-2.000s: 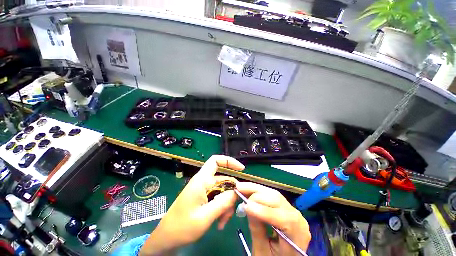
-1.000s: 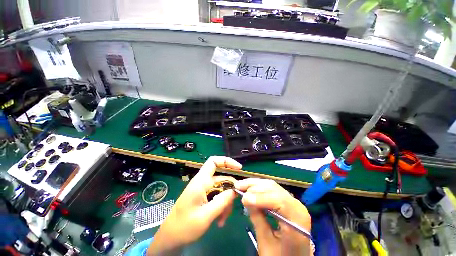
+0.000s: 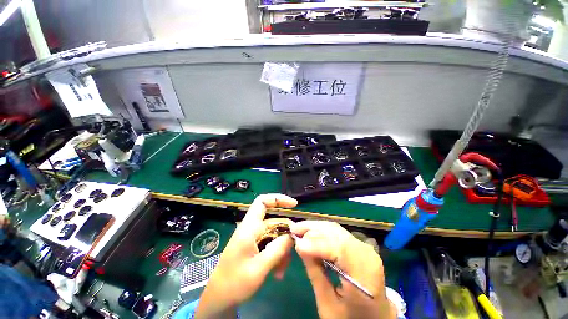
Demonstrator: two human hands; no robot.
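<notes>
A small round watch case [image 3: 274, 233], dark with gold inside, is held up above the green mat. My left hand [image 3: 244, 261] grips it between thumb and fingers. My right hand [image 3: 339, 261] is closed around a thin silver tool [image 3: 349, 278], seemingly tweezers. The tool's tip end is at the right side of the case, mostly hidden by my fingers. Whether the tip touches the case cannot be told.
Black compartment trays [image 3: 350, 168] stand on the raised green shelf [image 3: 261, 184], with loose watch units [image 3: 218, 184] beside them. A blue cylinder [image 3: 408, 225] hangs at right. A perforated white plate [image 3: 199, 272] and round dish [image 3: 205, 243] lie left. A sleeve [image 3: 25, 293] shows far left.
The view has turned, so the background sits farther right and more shows at left. My hands keep nearly the same hold. The white piece and the stick seen below my right hand earlier no longer show.
</notes>
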